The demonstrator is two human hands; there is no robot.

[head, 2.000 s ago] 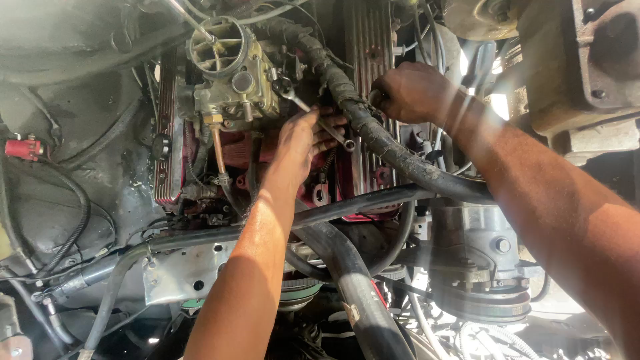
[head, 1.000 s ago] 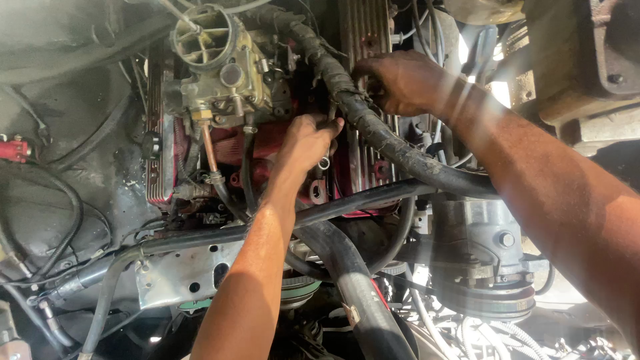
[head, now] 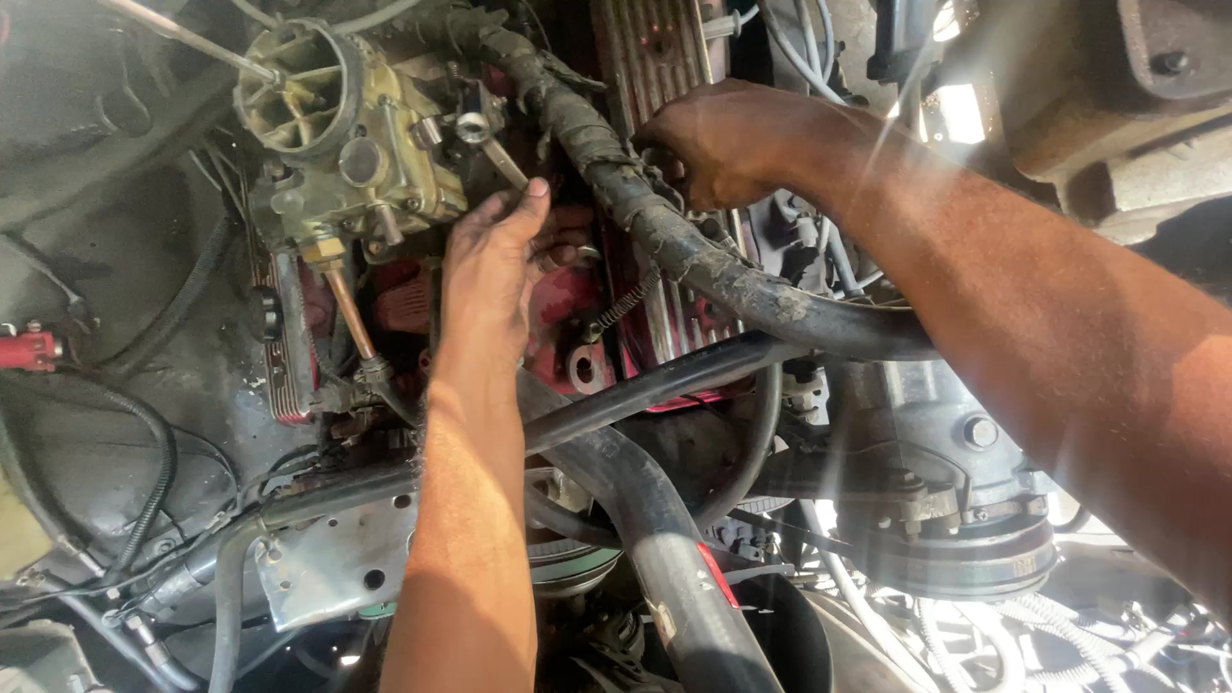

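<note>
In the head view my left hand [head: 496, 250] grips a metal wrench [head: 505, 162] beside the carburetor [head: 356, 135]. The wrench's ring end points up and away, near a small bright metal fitting [head: 473, 127]. My right hand [head: 717, 144] is curled at the ribbed valve cover [head: 659, 48], just right of a thick black hose wrapped in torn tape [head: 616, 178]. What its fingers touch is hidden. A small coil spring [head: 624, 306] lies below, between the hands, over the red engine block [head: 568, 313].
A large black radiator hose [head: 645, 510] and a thinner hose [head: 664, 380] cross the front. An air-conditioning compressor [head: 943, 462] sits at lower right, a perforated metal bracket [head: 332, 568] at lower left. A copper-colored fuel line [head: 348, 313] drops from the carburetor.
My left hand has shifted up toward the carburetor, and the wrench now points up past the thumb; two seconds ago it lay across the fingers. My right hand stays by the valve cover.
</note>
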